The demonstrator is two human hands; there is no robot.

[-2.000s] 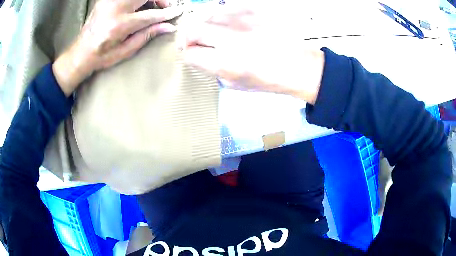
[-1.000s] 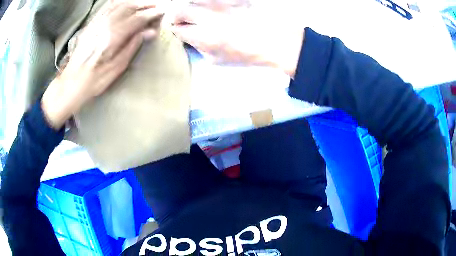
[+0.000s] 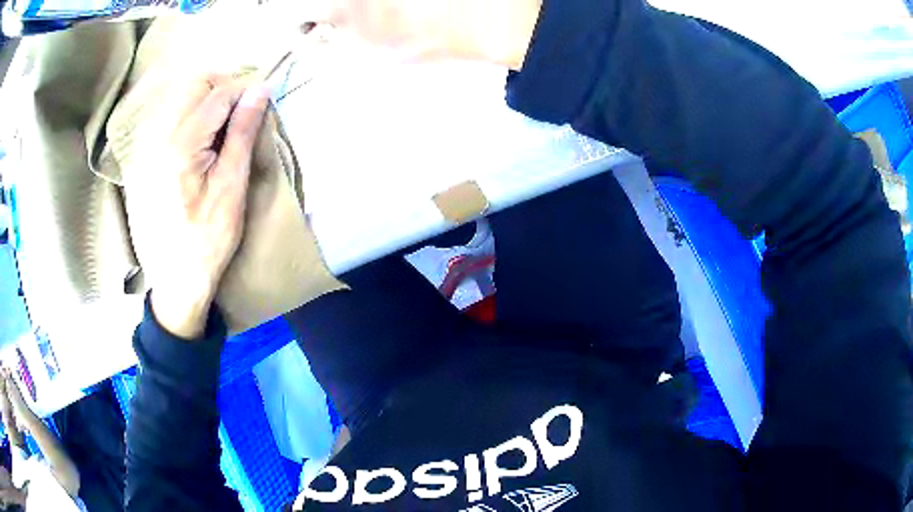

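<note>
The tan garment (image 3: pixel 275 265) lies on the left of the white table and hangs over its near edge. My left hand (image 3: pixel 210 170) lies on it, thumb and fingers pinching the cloth near its right edge. My right hand (image 3: pixel 420 25) is at the top centre, washed out and cut off by the frame's top edge. Its fingertips meet the thin cloth edge, but whether they grip it cannot be told. The needle area is not visible.
White table (image 3: pixel 400 130) with a small tan patch (image 3: pixel 462 202) on its front edge. Blue crates stand below at left (image 3: pixel 250 450) and right (image 3: pixel 706 240); the left one holds a pale sheet (image 3: pixel 292 400). Another person's arm (image 3: pixel 45 435) shows at lower left. A tan piece (image 3: pixel 873 150) is at far right.
The view has shifted. My left hand has moved down along the cloth, away from my right hand. Less garment hangs over the edge. The dark snips are out of view, and another person's arm has appeared.
</note>
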